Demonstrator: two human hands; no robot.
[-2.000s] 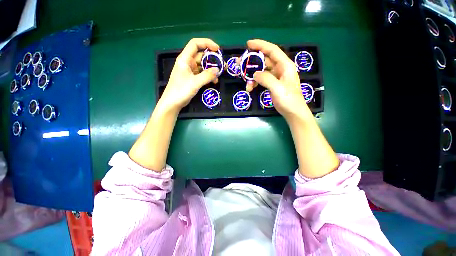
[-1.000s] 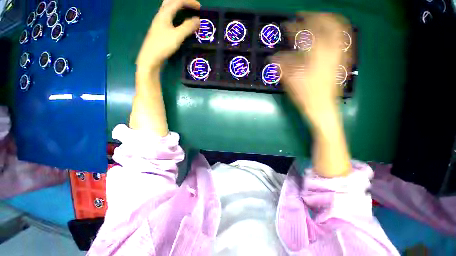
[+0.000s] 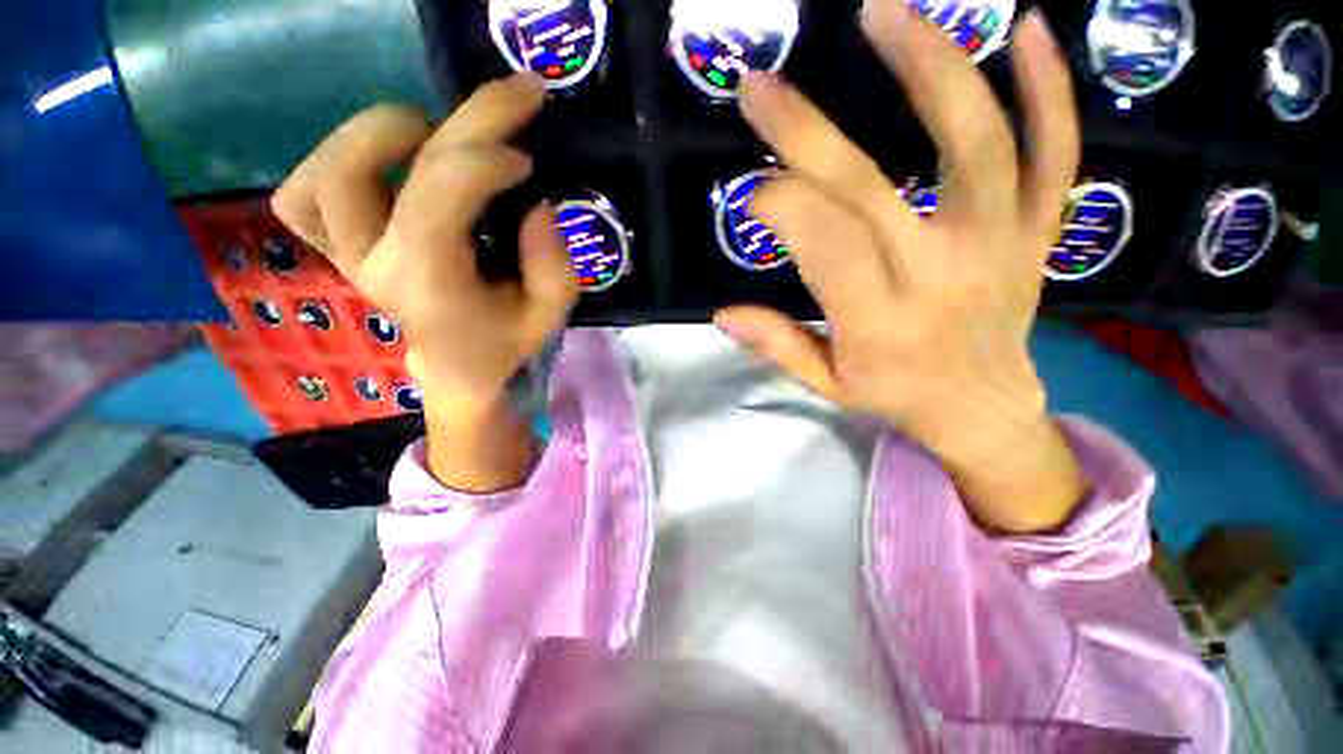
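Observation:
The black compartment tray [image 3: 663, 162] lies close in front of me, with round smartwatches in two rows of pockets. Several show lit purple-blue screens, such as the watch [image 3: 1091, 231] at the lower right. One upper watch [image 3: 734, 33] looks whitish and bright. My left hand [image 3: 442, 265] is over the tray's left end, fingers curled and apart, index fingertip at the upper left watch [image 3: 548, 33]. My right hand [image 3: 928, 280] is spread over the middle, partly hiding watches below it. Neither hand holds a watch.
A red-orange tray [image 3: 273, 346] with small dark watches is at the left, below bench level. A blue panel [image 3: 74, 177] is at the upper left, beside the green bench [image 3: 280, 89]. Grey-white boxes [image 3: 221, 545] stand lower left. Pink cloth shows at the right edge.
The view has tilted down and come closer to the tray. The watches held two seconds ago are out of my hands. My right hand has moved left over the tray's middle, fingers spread.

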